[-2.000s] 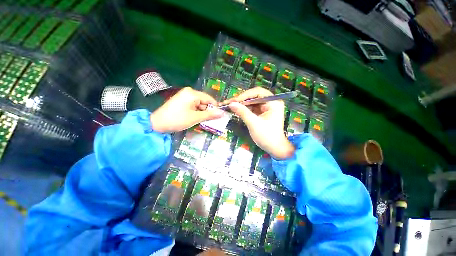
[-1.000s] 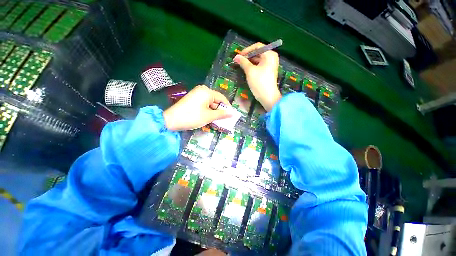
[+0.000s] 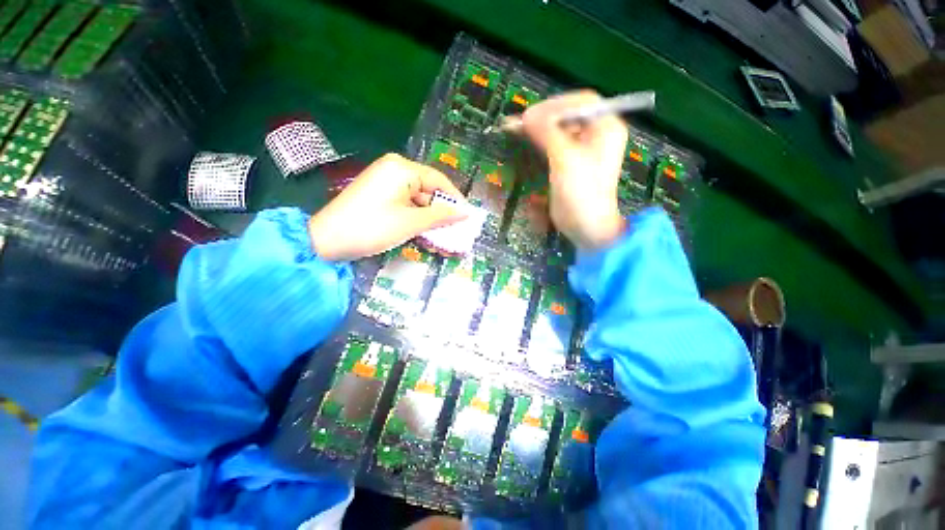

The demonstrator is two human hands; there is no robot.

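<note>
My left hand (image 3: 389, 207) pinches a small white label strip (image 3: 456, 223) with dark marks along its upper edge, above the middle of the tray. My right hand (image 3: 585, 155) holds silver-grey tweezers (image 3: 627, 104), blurred, with the tip pointing left over the tray's back rows. Whether the tip holds or touches anything cannot be told. The clear blister tray (image 3: 301, 414) lies tilted in front of me with rows of green circuit boards (image 3: 358, 399), each with an orange patch. Glare covers its middle, and my hands and right sleeve hide some boards.
Stacked blister trays with green boards (image 3: 31, 145) stand at the left. Two dotted white label sheets (image 3: 221, 181) lie left of the tray. A brown ring (image 3: 766, 302) and a black cabled tool (image 3: 818, 455) are at the right. Grey equipment and boxes stand at the back right.
My right hand moved from beside my left hand to the tray's back rows, then a little right and down, with the tweezers. My left hand still holds the strip. The view shifted slightly.
</note>
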